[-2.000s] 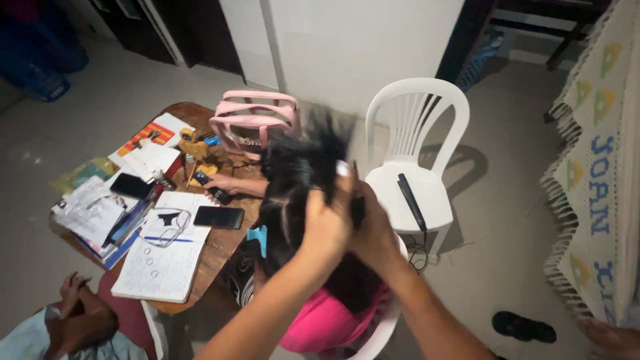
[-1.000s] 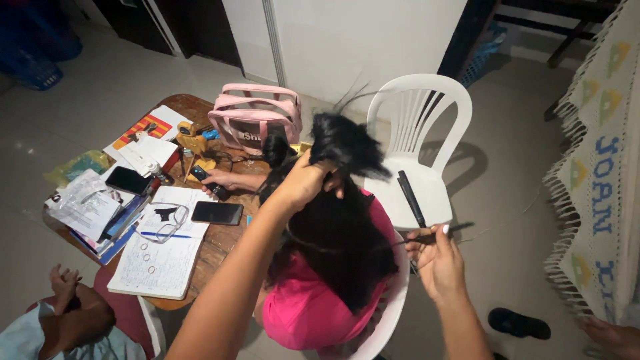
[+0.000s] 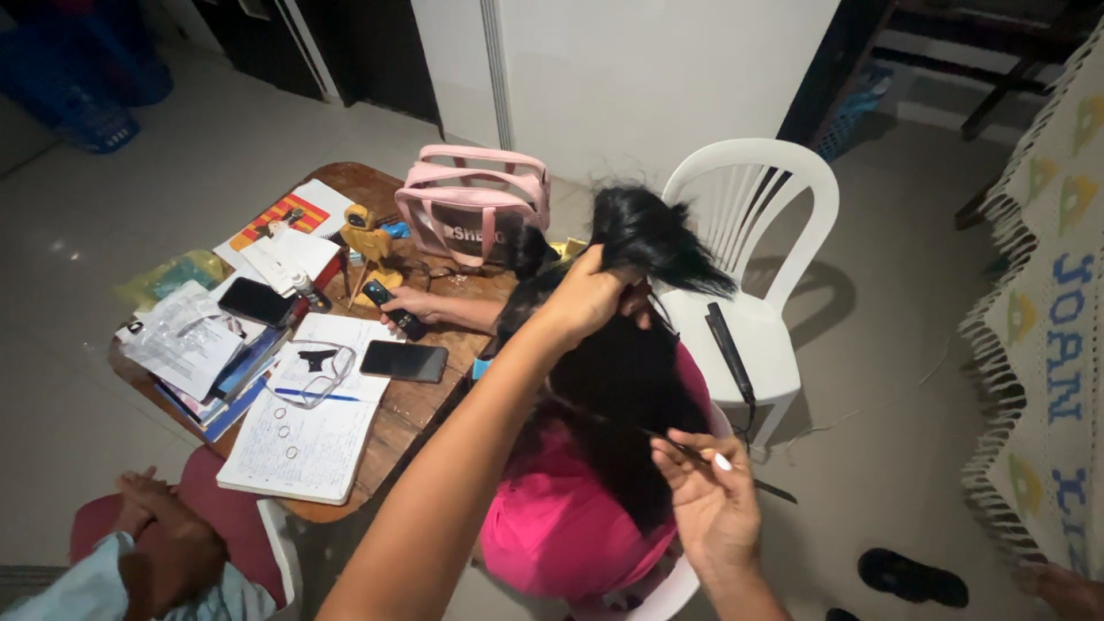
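A person in a pink top (image 3: 578, 517) sits below me on a white plastic chair, long black hair (image 3: 612, 388) hanging down the back. My left hand (image 3: 599, 297) is closed around a gathered bunch of black hair (image 3: 655, 233) on top of the head. Between the fingers of my right hand (image 3: 711, 492) is a thin dark comb (image 3: 776, 492), probably a tail comb, whose slim end reaches toward the loose hair. The seated person's hand holds a dark remote-like device (image 3: 394, 309) over the table.
Right of the person, a hair straightener (image 3: 730, 352) lies on a white plastic chair (image 3: 798, 336). The wooden table (image 3: 431, 401) bears a pink bag (image 3: 474, 203), an open notebook (image 3: 302, 414), glasses and phones. Another person's clasped hands (image 3: 159, 526) are at lower left.
My right hand was at the gathered hair two seconds ago, then out to the right with the comb; now it is lower, nearer the hanging hair. My left hand still grips the bunch.
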